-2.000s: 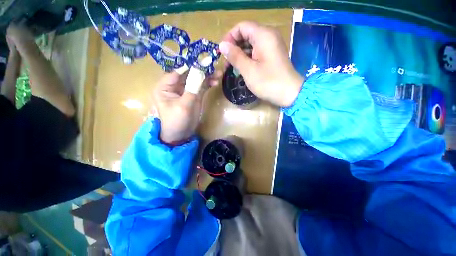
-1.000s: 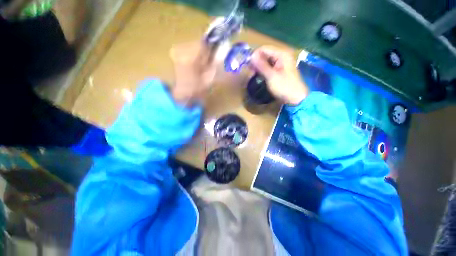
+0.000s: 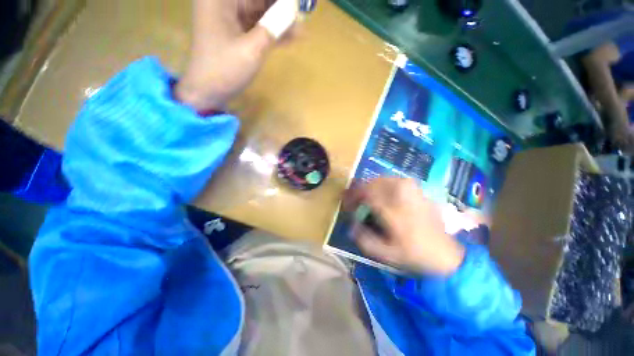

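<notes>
My left hand (image 3: 226, 59) is at the top left, its fingers partly cut off by the frame's top edge. A white finger cot (image 3: 279, 17) covers one fingertip, with a small bit of blue circuit board (image 3: 306, 5) beside it; the rest is out of view. My right hand (image 3: 407, 222) is blurred over the lower printed sheet, fingers around a dark housing with a green-ended component (image 3: 363, 213). One black housing (image 3: 304, 164) stands on the brown bench top between my hands, with a green disc and thin red wire on its top.
The blue printed sheet (image 3: 424, 128) lies at the right of the bench (image 3: 334, 76). A green conveyor belt (image 3: 424, 35) with several round black pieces runs behind it. An open carton of dark, shiny small parts (image 3: 598, 236) is at right. Another person's arm (image 3: 606, 87) shows at upper right.
My right hand has left the board and moved down toward my lap, now around a housing. The view has turned right, bringing the carton in. My left hand is nearer the top edge.
</notes>
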